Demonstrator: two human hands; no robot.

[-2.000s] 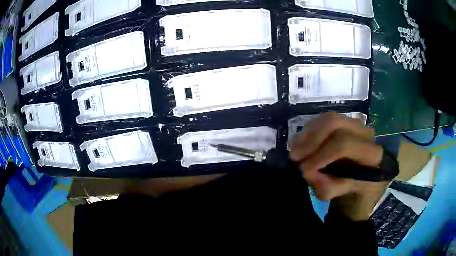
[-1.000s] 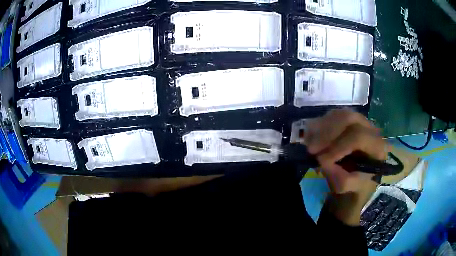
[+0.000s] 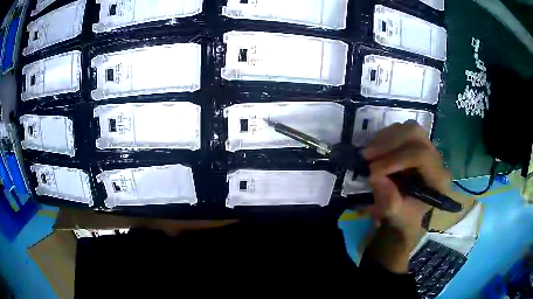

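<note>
My right hand [image 3: 403,169] grips the dark handle of a soldering iron [image 3: 301,139]. Its thin metal tip points left and lies over a white shell half [image 3: 315,122], just right of that shell's small dark slot. Whether the tip touches the shell I cannot tell. White shell halves lie in rows in a shiny black blister tray [image 3: 212,125], each with a dark slot near its left end. My hand partly covers shells in the right column. My left hand is not in view.
A pile of tiny white button pieces [image 3: 472,99] lies on the dark green surface right of the tray, beside a black object with a cable [image 3: 488,185]. Below are brown cardboard, a black tray [image 3: 435,268] and a blue bin [image 3: 20,213] on the blue floor.
The iron's tip has moved from the front-row shell to the shell one row farther back. The iron now slants more steeply. The tray sits slightly lower and farther right in the picture.
</note>
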